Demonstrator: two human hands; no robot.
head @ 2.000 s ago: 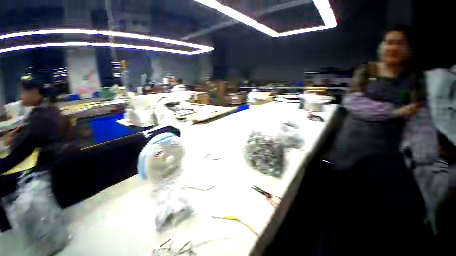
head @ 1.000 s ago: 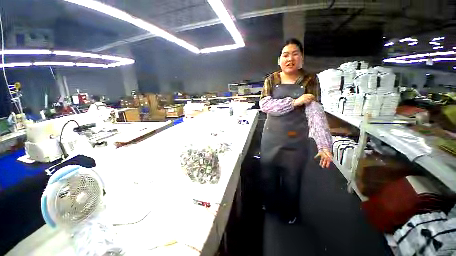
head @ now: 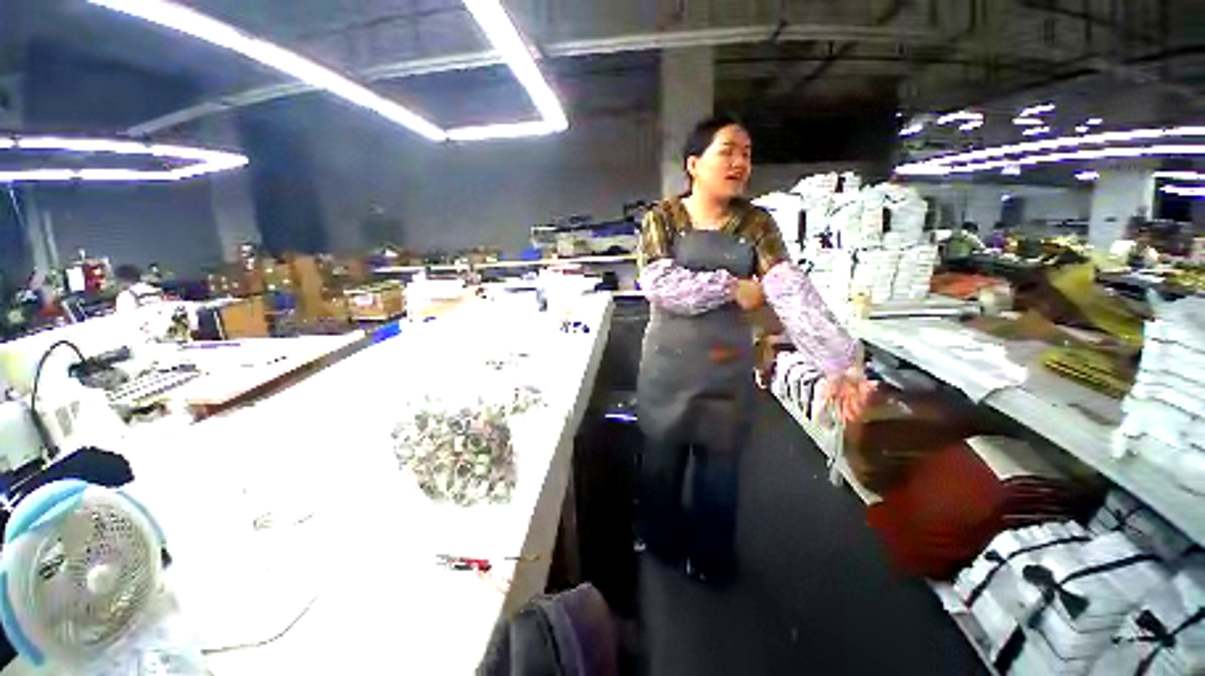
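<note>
Neither of my hands is in view. On the white-covered table [head: 357, 568] lies a large clear bag of small grey-brown fittings [head: 456, 452]. A small round desk fan [head: 82, 571] with a pale blue rim stands at the lower left. A clear crinkly bag [head: 159, 647] shows beside it, cut off by the lower edge. A small tool with red handles [head: 465, 563] lies near the table's right edge.
A person in a grey apron [head: 700, 357] stands in the aisle, one arm held out. Shelves with white tied stacks [head: 859, 238] and dark red pieces [head: 938, 508] line the right. A dark rounded object [head: 562, 634] is at the table's lower right edge. A sewing machine [head: 66, 370] stands left.
The view has swung right, so the fan, bag and person sit further left and more shelving shows. The person's head has turned to the side. The dark rounded object has come into view.
</note>
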